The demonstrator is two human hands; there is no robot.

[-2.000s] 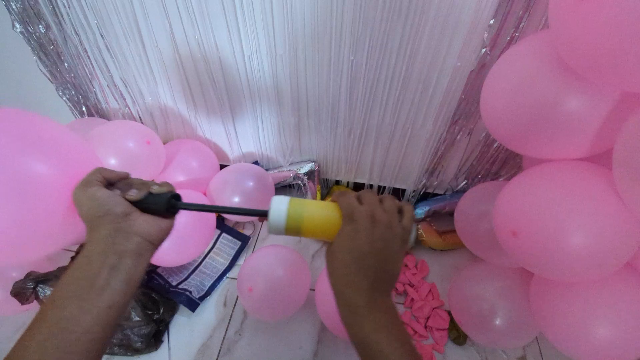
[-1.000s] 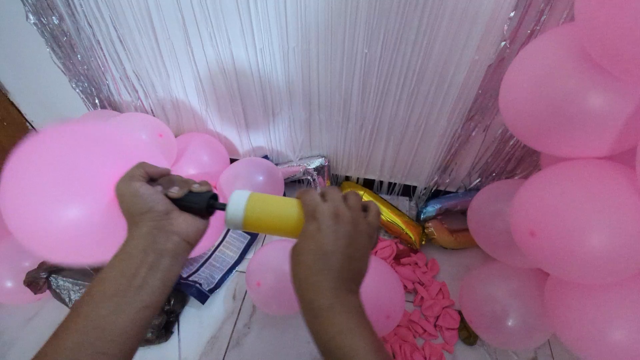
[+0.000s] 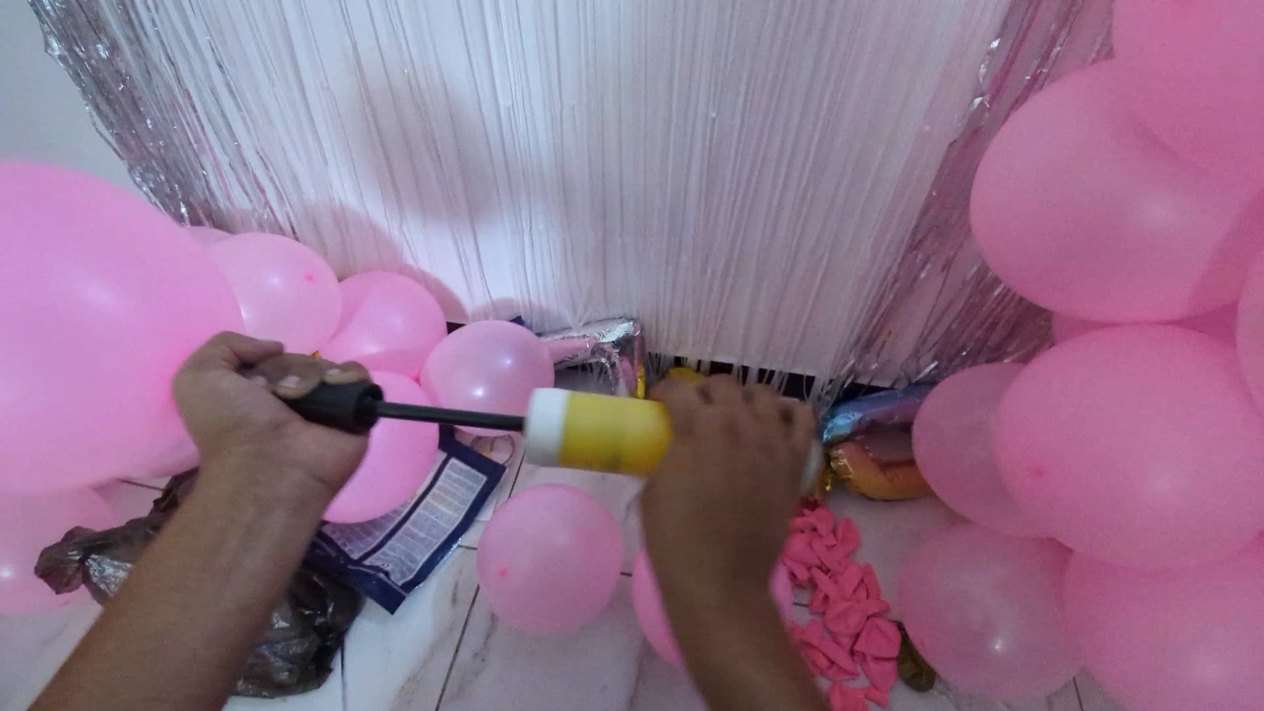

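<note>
My left hand (image 3: pixel 272 410) is closed on the black handle end of a yellow and white balloon hand pump (image 3: pixel 602 432), and a large inflated pink balloon (image 3: pixel 89 326) lies against that hand's far left side. My right hand (image 3: pixel 731 464) grips the pump's yellow barrel, hiding much of its right end. A length of black rod shows between the handle and the white cap. Whether the large balloon's neck is held in my left hand cannot be seen.
Silvery fringe curtains (image 3: pixel 612 178) hang ahead. Inflated pink balloons (image 3: pixel 1126 444) are piled at right; others lie at left. On the tiled floor are uninflated pink balloons (image 3: pixel 839 612), a dark plastic bag (image 3: pixel 296 632), a blue printed packet (image 3: pixel 425 523) and foil balloons (image 3: pixel 879 454).
Between one second ago and now, the pump's rod has come out of the barrel, with my hands farther apart. Two seconds ago it was also out; one second ago it was mostly in.
</note>
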